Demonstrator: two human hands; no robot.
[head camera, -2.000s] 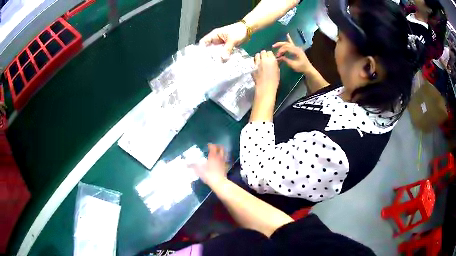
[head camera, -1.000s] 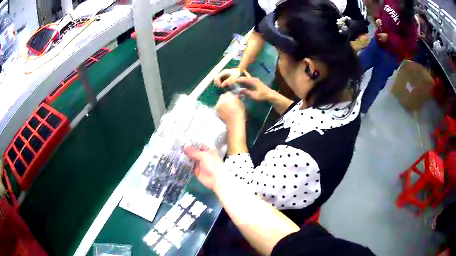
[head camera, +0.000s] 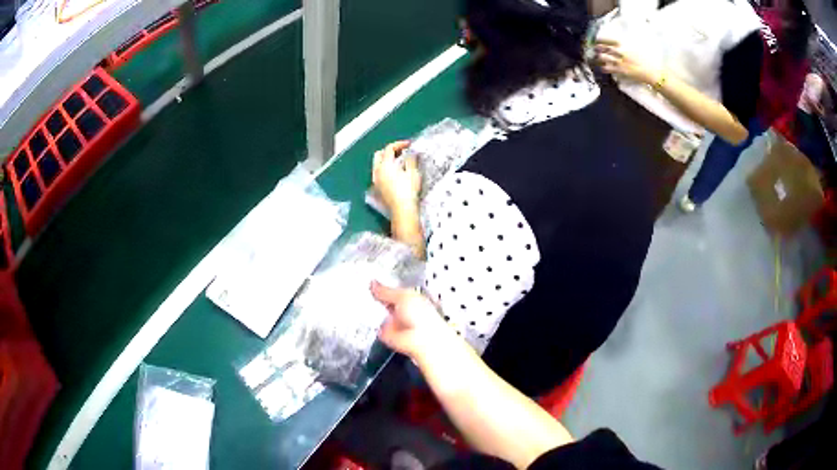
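Note:
My right hand (head camera: 413, 321) reaches in from the lower right and grips the right edge of a crinkled clear bag of grey parts (head camera: 340, 340). The bag partly covers a sheet of pale rectangles (head camera: 280, 381) on the green bench (head camera: 234, 353). A white sheet or card under clear plastic (head camera: 275, 257) lies just beyond, by the bench's pale edging. Another clear bag with a white sheet (head camera: 174, 427) lies at the lower left. My left hand is not in view.
A worker in a dotted blouse (head camera: 477, 248) is close ahead, one hand on another clear bag (head camera: 445, 151). Behind is another person's arm (head camera: 688, 101). A pale post (head camera: 321, 83), red gridded tray (head camera: 69, 138), red stool (head camera: 766, 367) and cardboard box (head camera: 785, 188) also show.
The bag of grey parts has moved down over the sheet of pale rectangles, away from the white sheet. The worker beside me has leaned forward and turned away.

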